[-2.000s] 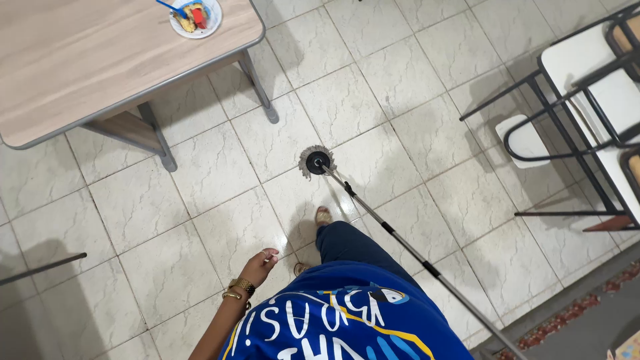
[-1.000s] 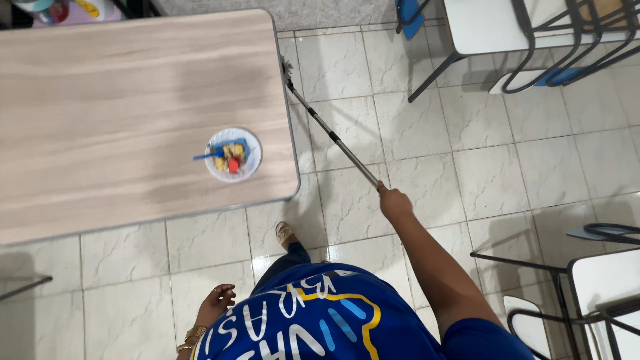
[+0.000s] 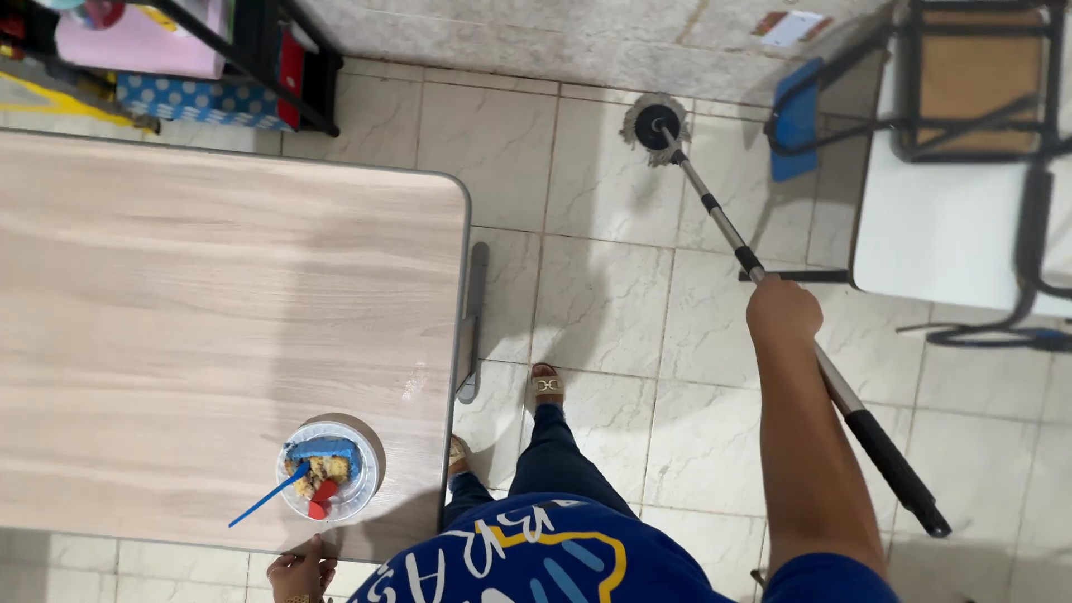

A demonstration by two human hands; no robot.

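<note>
My right hand (image 3: pixel 784 311) is closed around the metal handle of a spin mop (image 3: pixel 722 226), whose black grip end points down to the lower right. The mop's round head (image 3: pixel 657 127), with grey strands, lies on the tiled floor near the wall. My left hand (image 3: pixel 303 578) is at the near edge of the wood-patterned table (image 3: pixel 209 335), just below a plate (image 3: pixel 365 494); nothing shows in it, and whether its fingertips touch the table I cannot tell. On the plate are a slice of cake with blue icing (image 3: pixel 325 456), red pieces and a blue plastic spoon (image 3: pixel 266 497).
A white table (image 3: pixel 930 226) with black-framed chairs (image 3: pixel 976 92) stacked upside down on it stands at right. A black rack (image 3: pixel 314 92) with a blue dotted box (image 3: pixel 197 99) is at upper left. The wall (image 3: pixel 502 33) runs along the top; one table leg (image 3: pixel 476 318) sticks out beside my feet.
The mop head has moved away from the table's side to the floor near the wall, toward the white table. My right hand stays on the handle. The view has shifted.
</note>
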